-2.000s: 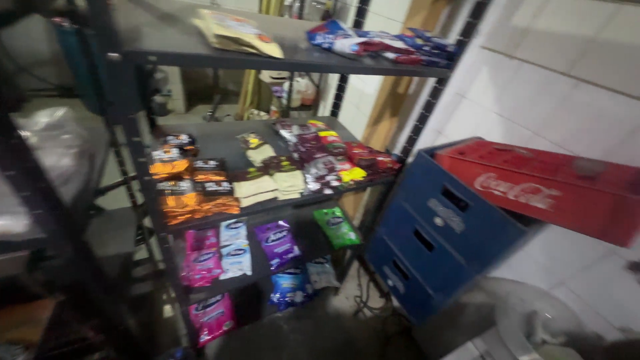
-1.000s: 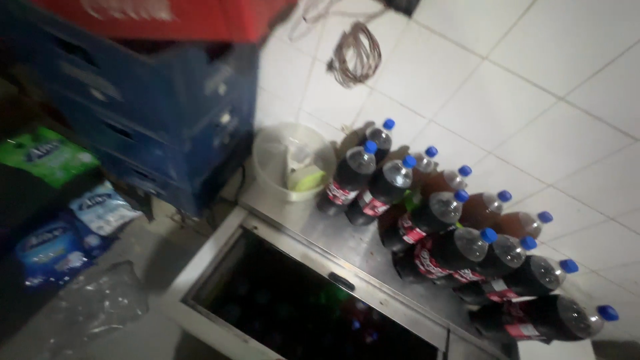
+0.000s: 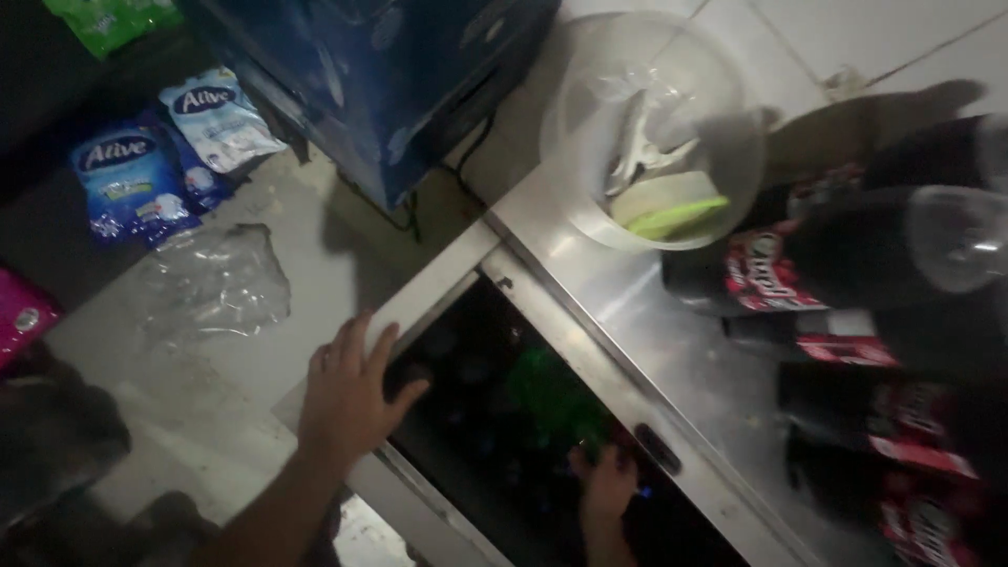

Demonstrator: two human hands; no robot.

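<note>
My left hand rests at the left edge of the metal-framed opening of a chest cooler, its fingers spread over the frame's rim and nothing held. Down inside the dark opening is my right hand, close to a green bottle that shows only dimly. The fingers of this hand are partly hidden by the dark, so whether they touch or grip anything cannot be told. Large soda bottles with red labels stand on the metal top to the right of the opening.
A clear plastic bucket holding a sponge stands on the metal top's corner. Blue crates are beyond it. Detergent packets and a crumpled clear plastic bag lie at the left. A tiled wall is behind.
Both my hands have come into view, the left at the cooler's frame and the right inside the opening. The view has swung from the shelf down to the cooler.
</note>
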